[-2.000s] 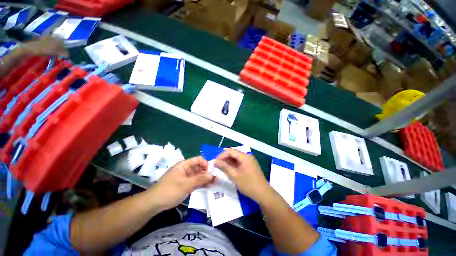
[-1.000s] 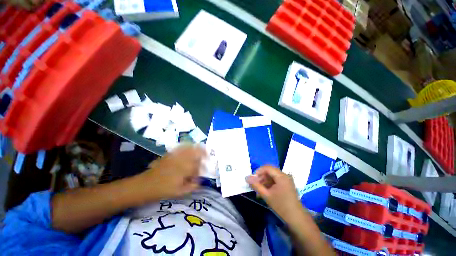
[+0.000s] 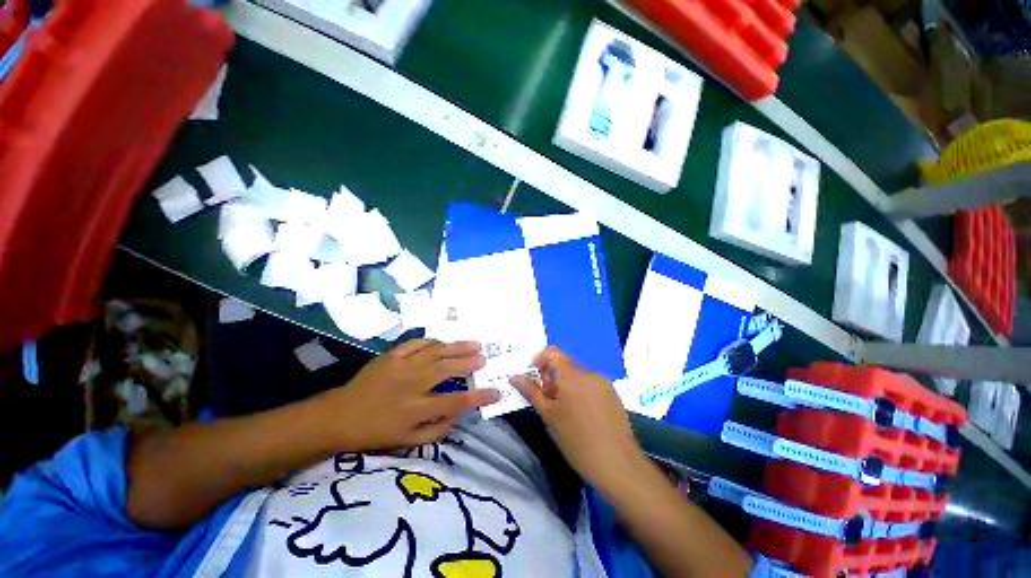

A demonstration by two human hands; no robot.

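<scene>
A blue-and-white printed sheet (image 3: pixel 492 299) lies on the dark green bench in front of me, with small print near its lower edge. My left hand (image 3: pixel 435 390) rests at the sheet's lower left edge, fingers extended and holding nothing visible. My right hand (image 3: pixel 571 406) is over the lower right part, thumb and finger pinched on a small printed label (image 3: pixel 525 381) close to the sheet's surface. Its fingers partly hide the label. A second blue-and-white sheet (image 3: pixel 707 401) lies to the right, with a light blue-strapped smartwatch (image 3: pixel 737 359) across it.
Loose white squares (image 3: pixel 300 243) lie left of the sheets. Red watch trays stand at the left (image 3: pixel 91 169) and the lower right (image 3: pixel 842 452), the right one holding watches. White watch boxes (image 3: pixel 627 107) line the conveyor behind a pale rail (image 3: pixel 452 124). A yellow basket (image 3: pixel 984 152) is beyond.
The view has shifted, so bench items appear farther left and higher. My left hand has come from beside the loose squares to the sheet's edge. My right hand has closed in over the sheet.
</scene>
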